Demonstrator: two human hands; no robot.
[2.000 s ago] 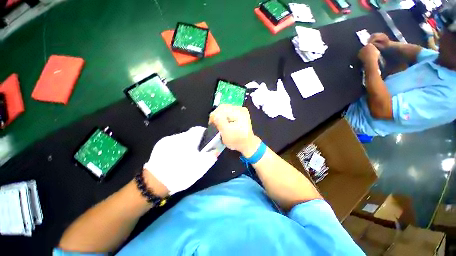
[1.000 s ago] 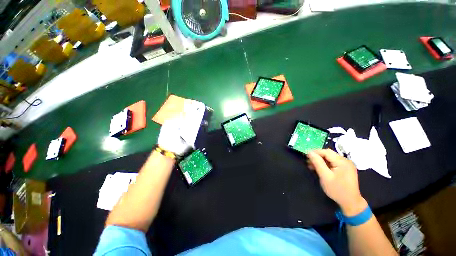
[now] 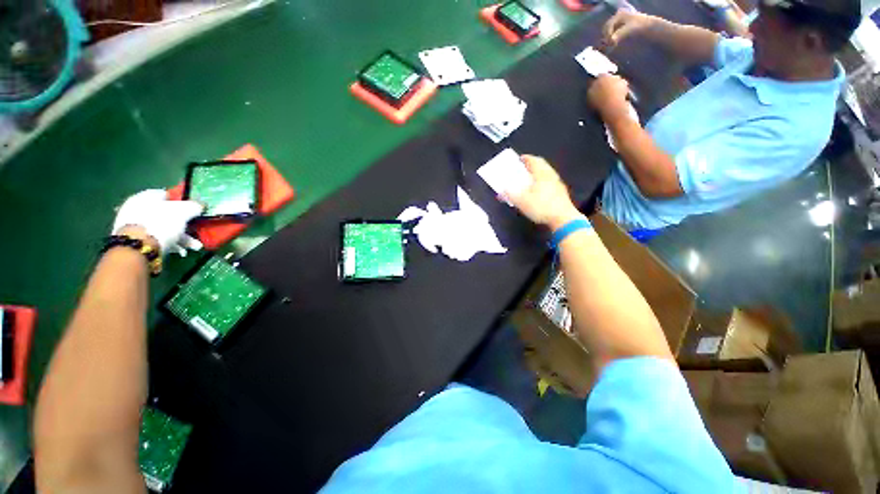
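My left hand, in a white glove, is at the left edge of a black housing with a green circuit board on an orange-red pad. Its fingers touch the housing's edge; the grip is partly hidden. My right hand, bare with a blue wristband, holds a white cover plate by its lower right side, over the black mat. Other housings with green boards lie on the mat: one in the middle, one below my left hand, one at the lower left.
A crumpled white heap lies on the mat beside a dark stick. Stacked covers lie beyond. The green belt carries another unit. A person in light blue works at the right. Cardboard boxes stand below.
My left hand has left the white unit and reached a board housing on a belt pad. My right hand has moved from the housing near the heap to a white cover. The view has turned right.
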